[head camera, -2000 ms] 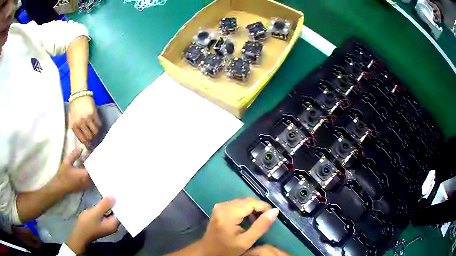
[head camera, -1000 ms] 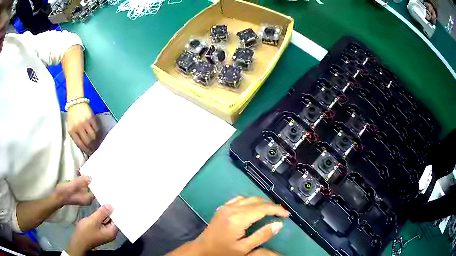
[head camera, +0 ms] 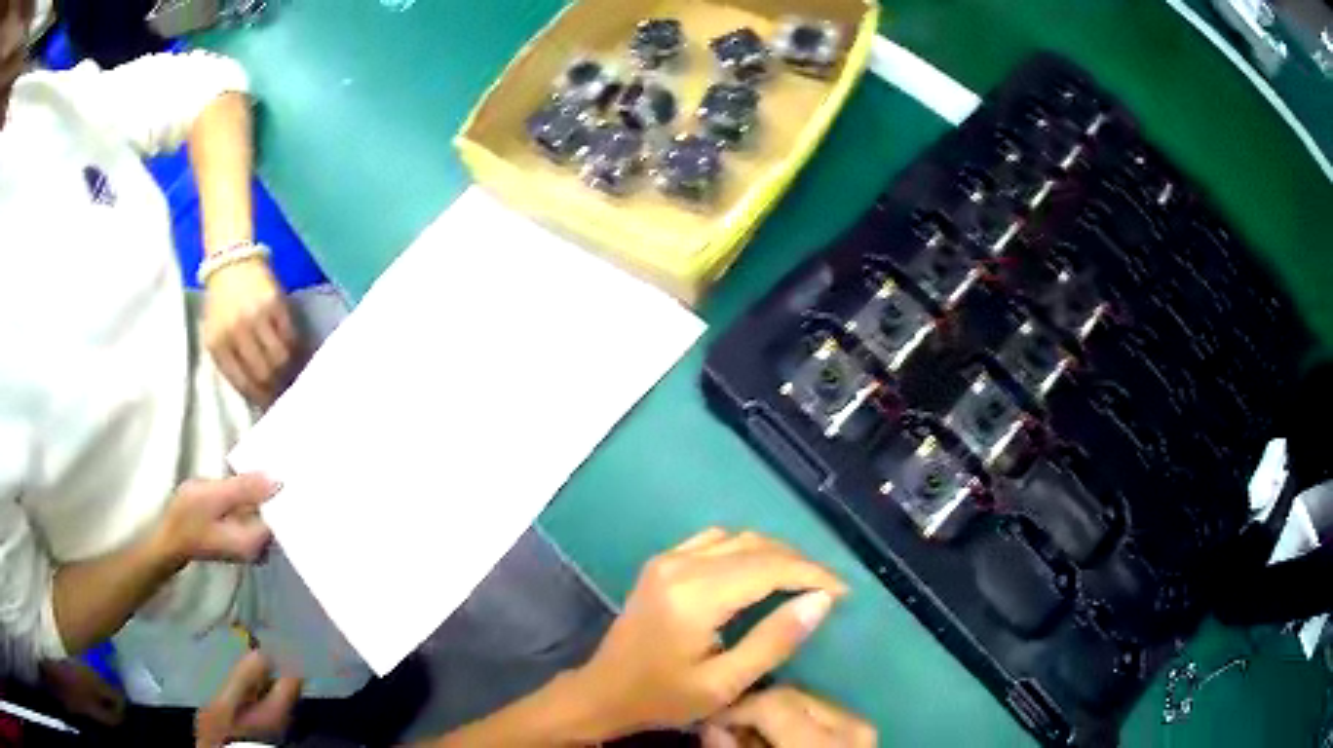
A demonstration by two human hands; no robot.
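A black blister tray lies on the green bench at right, with square modules in two partial rows of pockets; other pockets nearer me are empty. My left hand is over the bench left of the tray's near edge, thumb and forefinger curved with a gap between them, nothing seen in it. My right hand is low at the bottom edge, partly cut off and behind my left hand; what it holds, if anything, is hidden.
A yellow-brown carton tray with several loose modules stands beyond. At left a seated person holds a white paper sheet by its left edge. A black object and white pieces are at right. A small wired part lies at lower right.
The lower hand at left has let go of the paper and dropped below it. More of my right hand shows beneath my left. The tray sits slightly higher and further right in view.
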